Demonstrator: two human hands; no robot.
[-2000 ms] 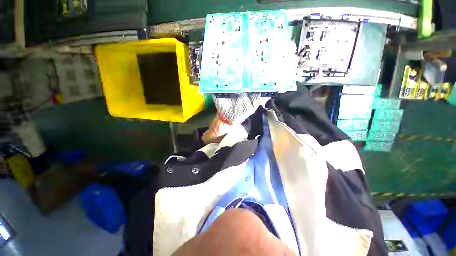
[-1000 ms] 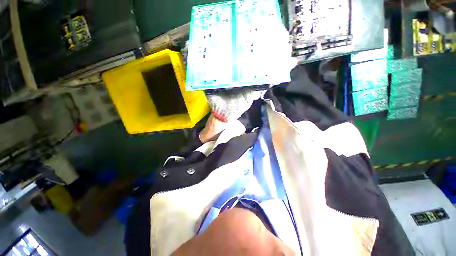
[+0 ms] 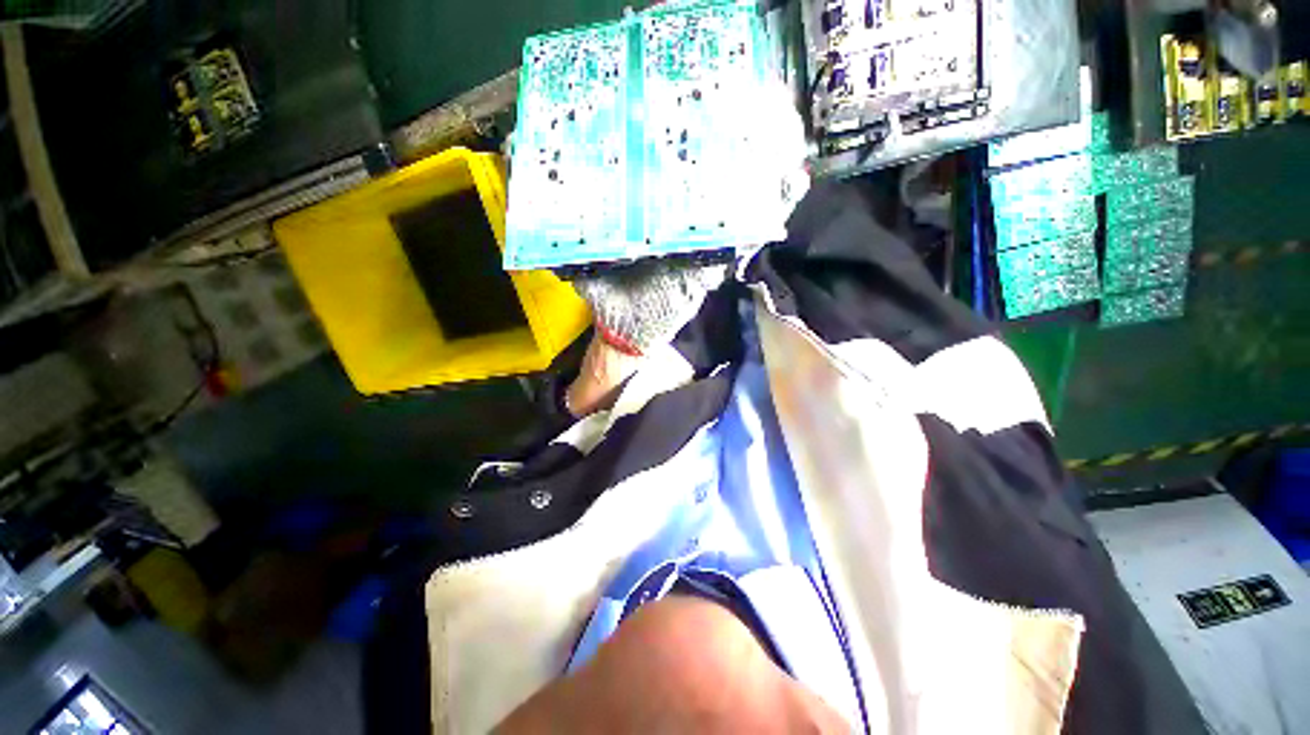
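A circuit board panel [image 3: 632,144], teal and glaring white on its right part, is held up over the bench with its face towards me. My left hand [image 3: 654,299], in a white-grey knit glove, holds it at its lower edge; the fingers are hidden behind it. My right hand [image 3: 793,170] shows only as a washed-out white shape at the panel's right edge, where the dark sleeve ends. The open yellow tote [image 3: 342,295], with a dark sheet inside, stands left of the panel, tilted in view.
A dark-framed solder pallet [image 3: 902,65] with a board lies on the bench right of the panel. Stacked teal boards [image 3: 1046,230] are farther right. Yellow-black parts [image 3: 1214,89] are at the upper right. Another board [image 3: 216,98] lies on the dark surface at the upper left.
The held panel has shifted left in view and tilted slightly, with both hands still at it. The view has turned, so the tote and bench appear slanted.
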